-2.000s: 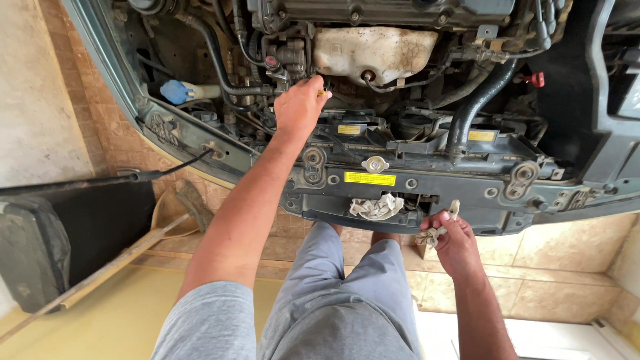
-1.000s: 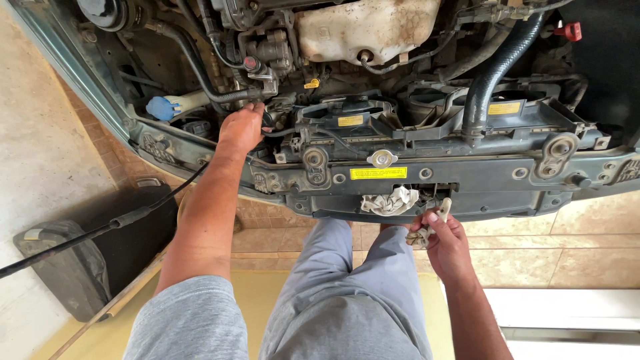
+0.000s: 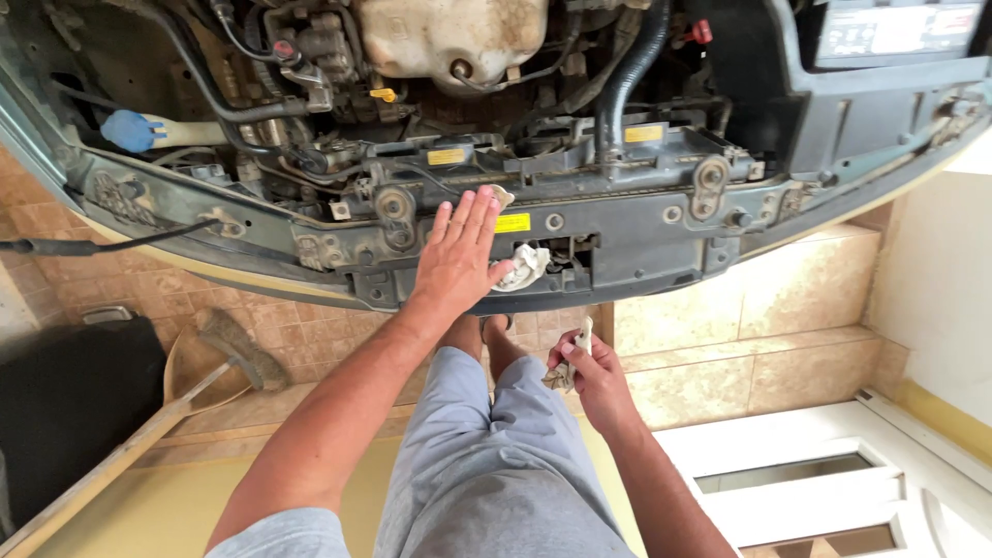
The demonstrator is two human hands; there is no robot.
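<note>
My left hand (image 3: 459,252), palm down with its fingers apart, is over the car's front crossmember (image 3: 635,240). Its fingertips are at the metal radiator cap (image 3: 502,197), partly covering it, and its thumb is by a crumpled white cloth (image 3: 525,268) lying in an opening of the crossmember. Whether the palm touches the metal cannot be told. In my right hand (image 3: 593,372), in front of the bumper, is a dirty whitish rag (image 3: 583,335), pinched between thumb and fingers. A yellow dipstick handle (image 3: 384,94) shows below the engine's metal heat shield (image 3: 457,35).
A thick black radiator hose (image 3: 632,77) rises at the right of centre. The blue washer-fluid cap (image 3: 132,130) is at the left, the car battery (image 3: 895,35) at the top right. A black hood prop rod (image 3: 155,240) reaches in from the left. A broom (image 3: 240,353) lies at lower left.
My left hand has left the engine parts at the left and moved right and toward me, to the radiator cap. My right hand still holds the rag, now lower, away from the crossmember.
</note>
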